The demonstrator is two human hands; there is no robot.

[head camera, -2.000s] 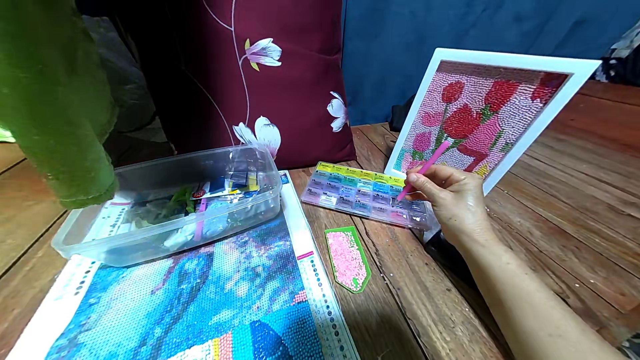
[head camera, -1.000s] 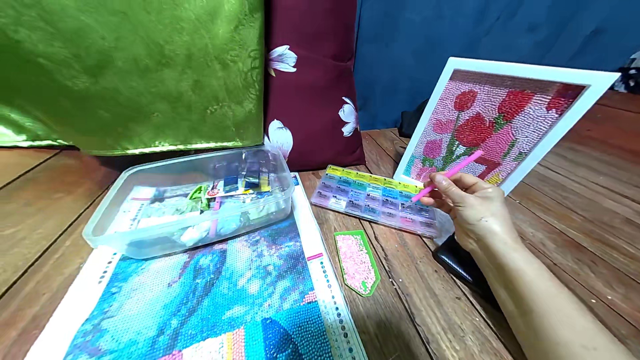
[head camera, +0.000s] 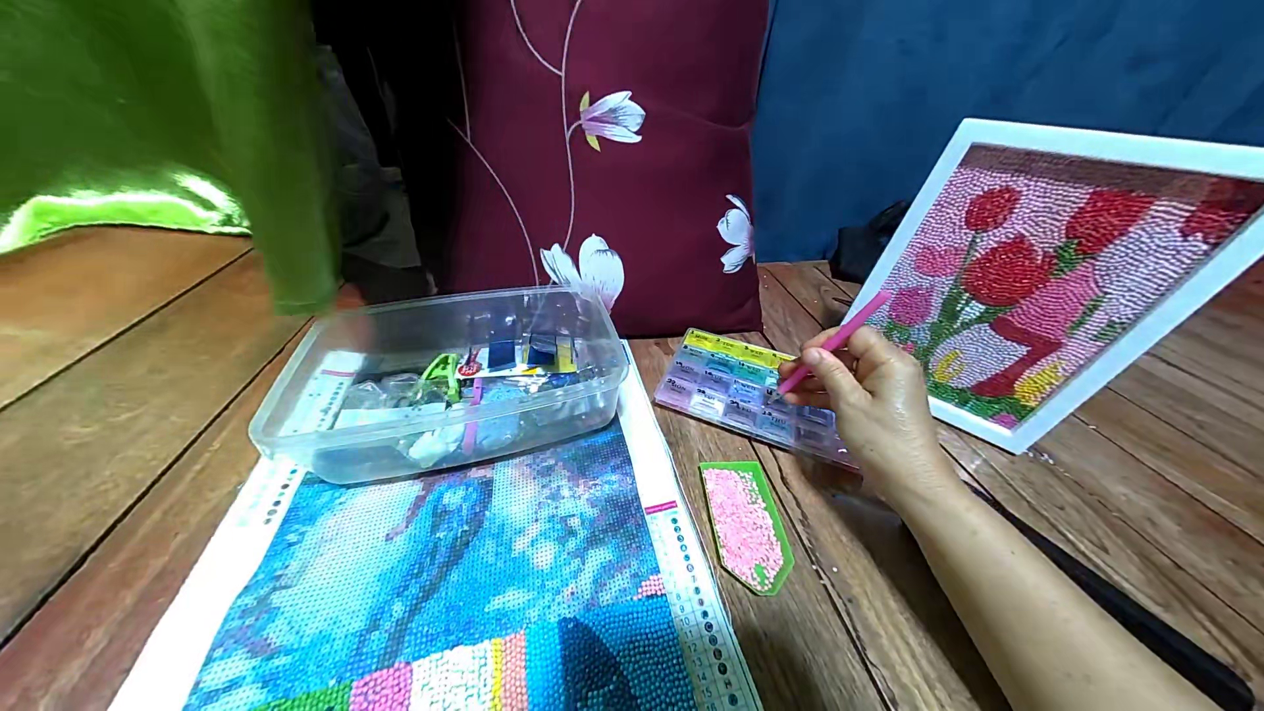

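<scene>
My right hand [head camera: 869,405] holds a pink diamond-painting pen [head camera: 837,341] between thumb and fingers, over the right part of a compartment bead box [head camera: 706,403] with labelled lids. Just below the box, a green tray [head camera: 780,553] of pink beads lies on the wooden floor. A partly beaded blue diamond-painting canvas [head camera: 513,553] is spread at the lower left. A clear plastic container [head camera: 434,434] with bags and small tools sits on its upper part. My left hand cannot be made out; a small reddish blur shows beside the green cloth, above the container's left side.
A white-framed tulip diamond painting [head camera: 1027,286] leans at the right. Behind the container stands a maroon floral cushion [head camera: 612,197], with a blue cloth [head camera: 869,109] behind. Green cloth [head camera: 276,178] hangs at the upper left. A black strap-like object [head camera: 1116,602] lies under my right forearm.
The green cloth, spread wide across the upper left a second ago, has bunched toward the left and uncovered more of the cushion. My right hand still grips the pink pen near the bead box.
</scene>
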